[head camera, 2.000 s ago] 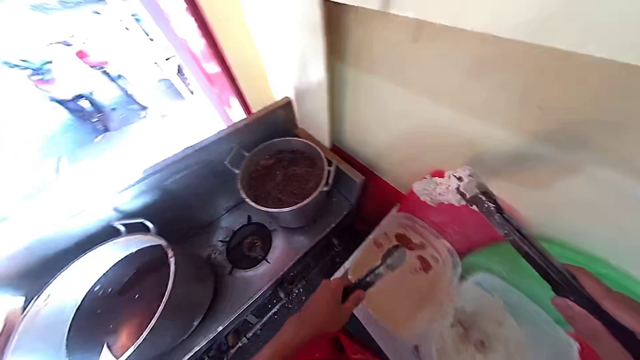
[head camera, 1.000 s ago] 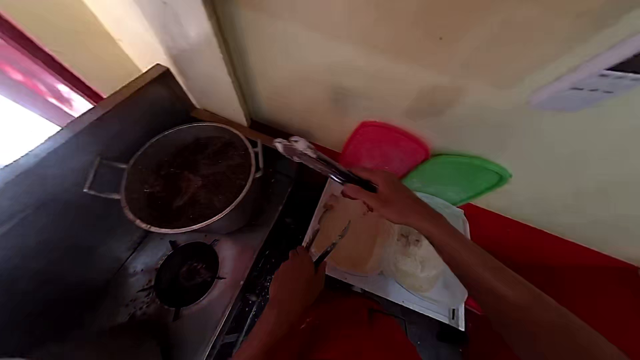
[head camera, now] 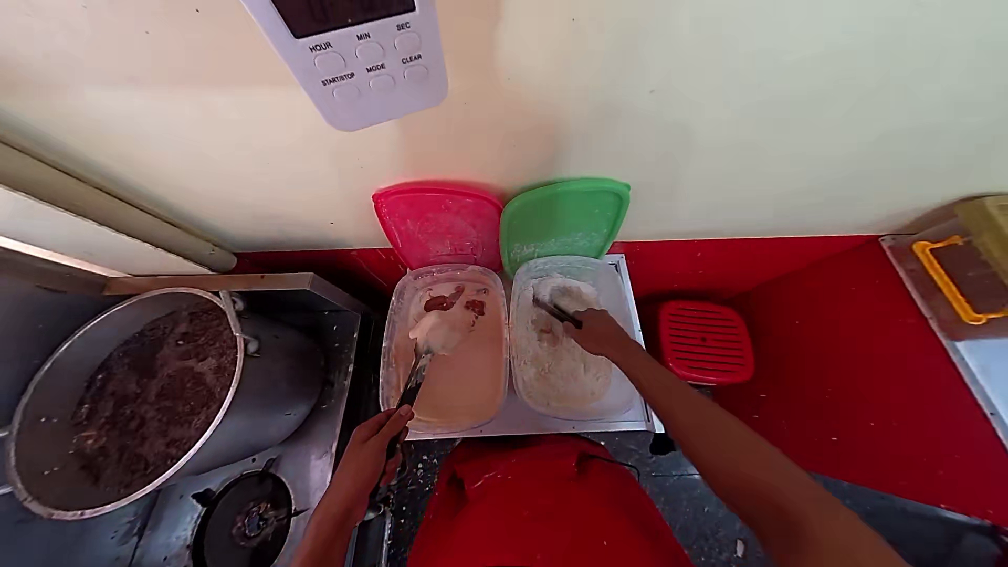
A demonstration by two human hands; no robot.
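My left hand point(head camera: 376, 450) grips black-handled tongs point(head camera: 411, 383), whose head holds a pale, coated piece of food point(head camera: 439, 332) in a clear plastic tub of thin orange-beige batter point(head camera: 461, 390). Reddish-brown pieces point(head camera: 445, 299) show at the back of that tub. To its right, my right hand point(head camera: 598, 331) is closed on a second pair of dark tongs point(head camera: 556, 310), their tips in a tub of white flour point(head camera: 563, 370). Some lumps lie half covered in the flour. Whether the right tongs grip anything cannot be told.
A large metal pot point(head camera: 236, 378) of dark bubbling liquid stands at left, behind a gas burner point(head camera: 253, 520). Red point(head camera: 441, 224) and green point(head camera: 563, 220) lids lean on the wall below a digital timer point(head camera: 370, 71). A red plastic stool point(head camera: 703, 341) is at right.
The view has swung far right. My right hand's tongs, earlier raised with whitish stuff at their tips, are now down in the flour. The left tongs now hold a pale piece.
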